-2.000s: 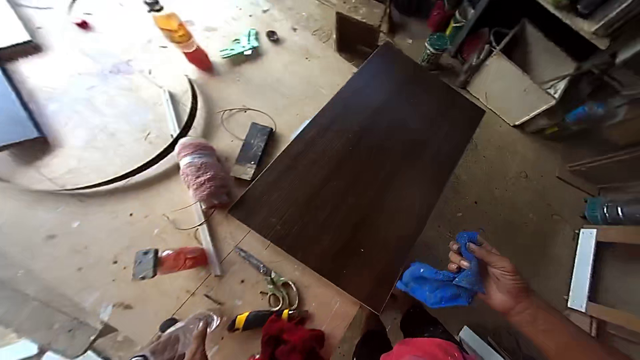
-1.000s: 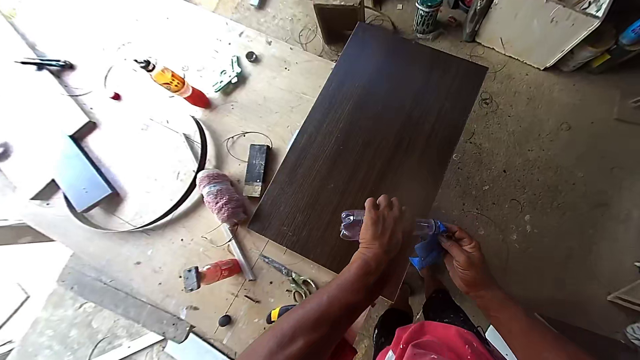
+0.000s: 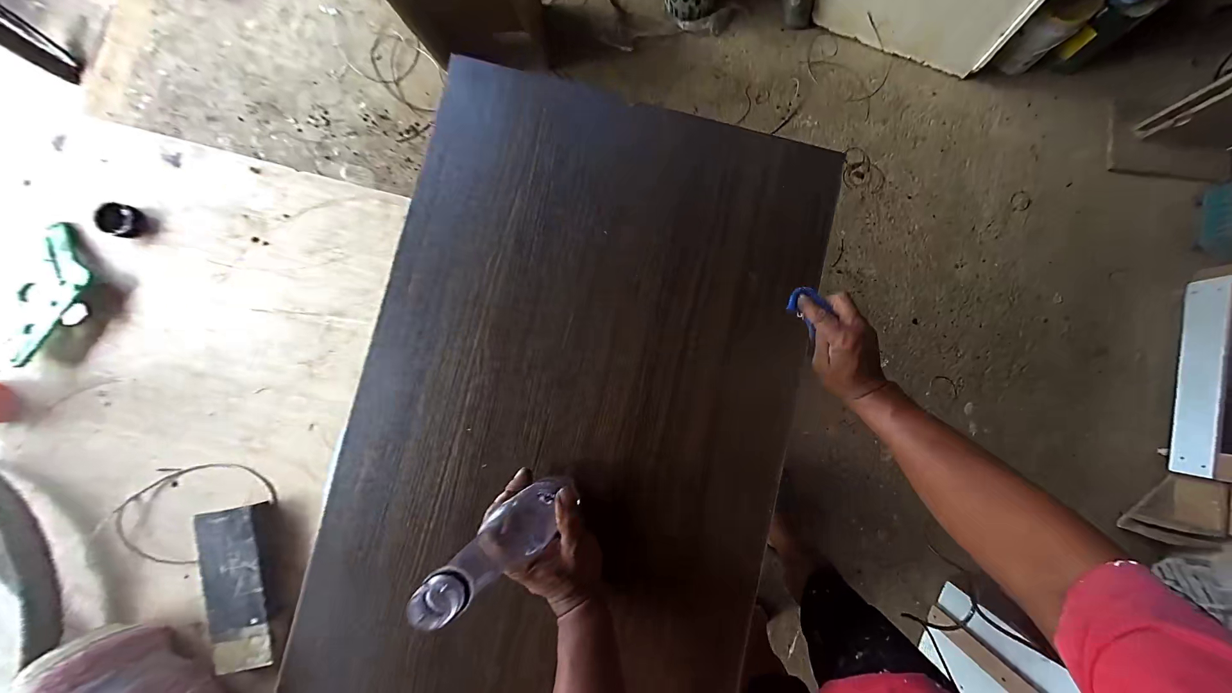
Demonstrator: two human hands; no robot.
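A dark brown wood-grain panel (image 3: 597, 318) lies across the middle of the view. Over its lower part, my left hand (image 3: 553, 549) grips a clear plastic bottle (image 3: 520, 525), which is tilted with one end toward the lower left. My right hand (image 3: 847, 346) pinches a blue cloth (image 3: 807, 300) at the panel's right edge; most of the cloth is hidden by the fingers.
On the pale work surface at left are a dark rectangular block (image 3: 233, 582), a loop of thin wire, a green tool (image 3: 60, 289) and a black round cap (image 3: 120, 219). White boards (image 3: 1201, 375) stand at right on the concrete floor, and a pale box is at the top.
My hands have moved apart. A second ago both were close together at the bottle and blue cloth; now the right hand is at the panel's right edge with the cloth. The view has shifted closer.
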